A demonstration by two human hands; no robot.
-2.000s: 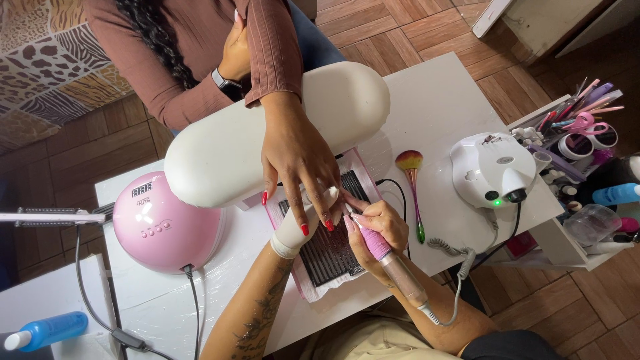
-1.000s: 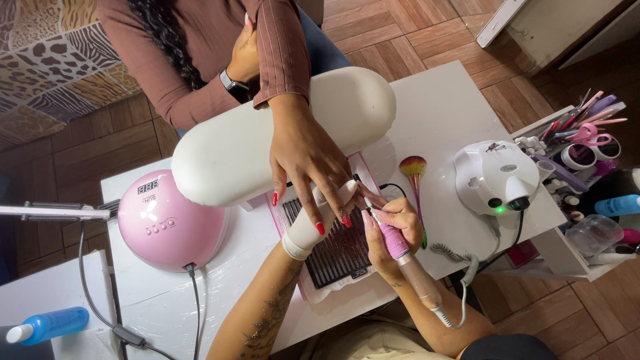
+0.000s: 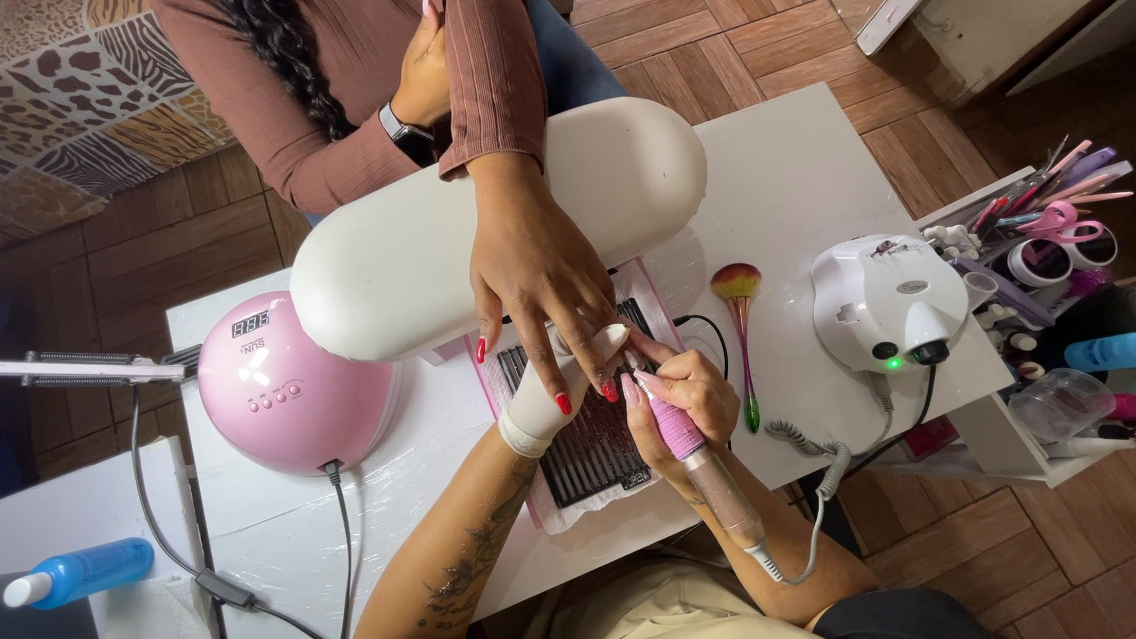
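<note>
My left hand (image 3: 550, 390), in a white glove, holds a finger of the other person's hand (image 3: 537, 257) from beneath. That hand has red nails and lies palm down, its wrist over a cream armrest cushion (image 3: 408, 257). Bare and with long pale pink nails, my right hand (image 3: 688, 399) grips an electric nail drill handpiece (image 3: 723, 497) with a pink wrapped grip. The drill's tip is close to the red nail of the held finger; whether they touch cannot be told. Below both hands is a black-grilled dust collector (image 3: 577, 470) with a pink frame.
A pink nail lamp (image 3: 284, 382) stands at the left, a blue bottle (image 3: 93, 572) lower left. To the right are a fan brush (image 3: 739, 328), the white drill control unit (image 3: 887, 302) with a green light and coiled cord (image 3: 830, 470), and a side tray (image 3: 1012, 209) of tools and jars.
The other person's fingers and my two hands have shifted slightly over the dust collector. My right hand still holds the drill handpiece, and my left still holds the finger.
</note>
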